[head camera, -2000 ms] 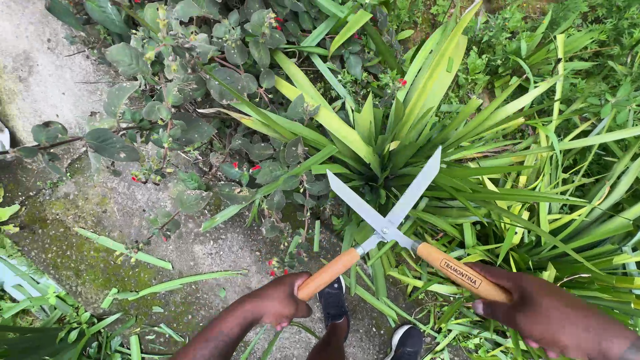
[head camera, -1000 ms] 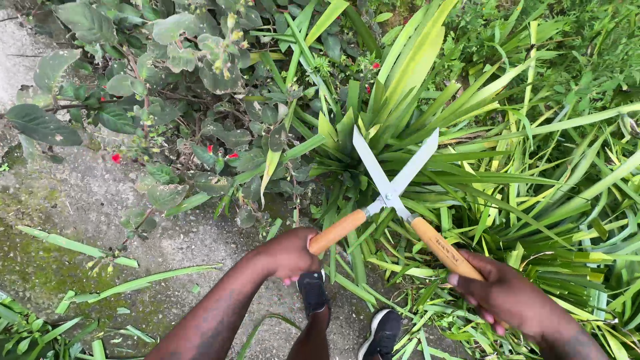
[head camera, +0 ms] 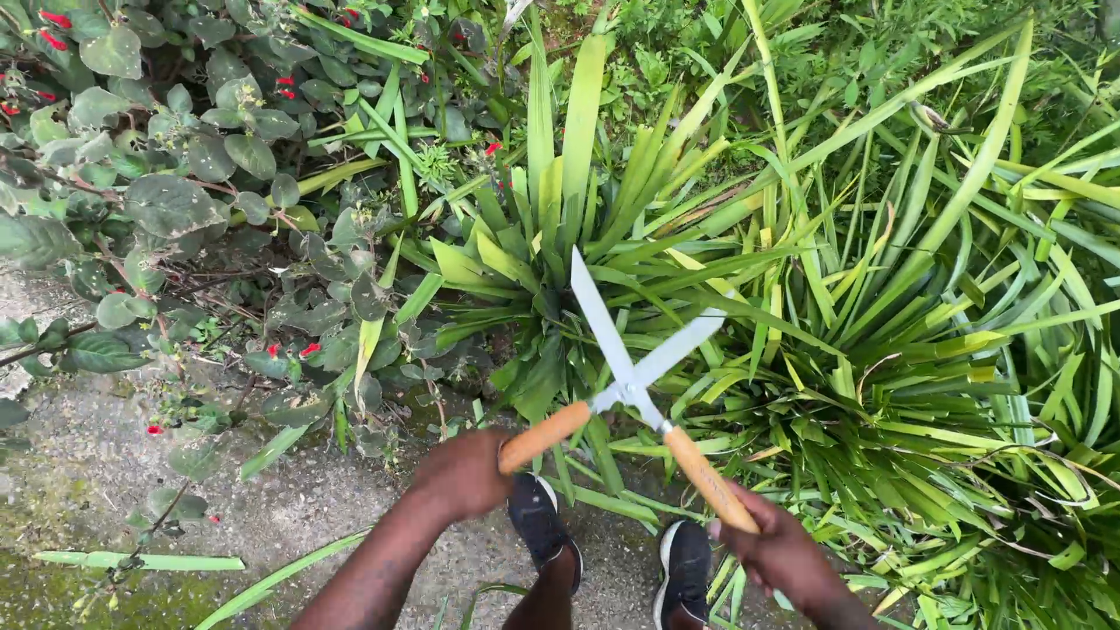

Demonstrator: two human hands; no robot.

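Hedge shears (head camera: 626,389) with two wooden handles and metal blades are spread apart over a strap-leaved plant (head camera: 560,227). My left hand (head camera: 462,475) grips the left wooden handle, slightly blurred. The right wooden handle is held near its end in my right hand (head camera: 774,538). One blade tip lies against the long green leaves near the plant's centre, and the other points up and right across more leaves. Several leaves of this plant have blunt, cut ends.
A grey-green shrub (head camera: 171,206) with small red flowers fills the upper left. Another strap-leaved clump (head camera: 840,394) spreads at the right. Cut leaf strips (head camera: 140,561) lie on the concrete path (head camera: 306,499). My two dark shoes (head camera: 685,569) stand below the shears.
The view has shifted, showing more of the shrub and the right clump. Both hands stay on the handles, and the blades remain spread apart.
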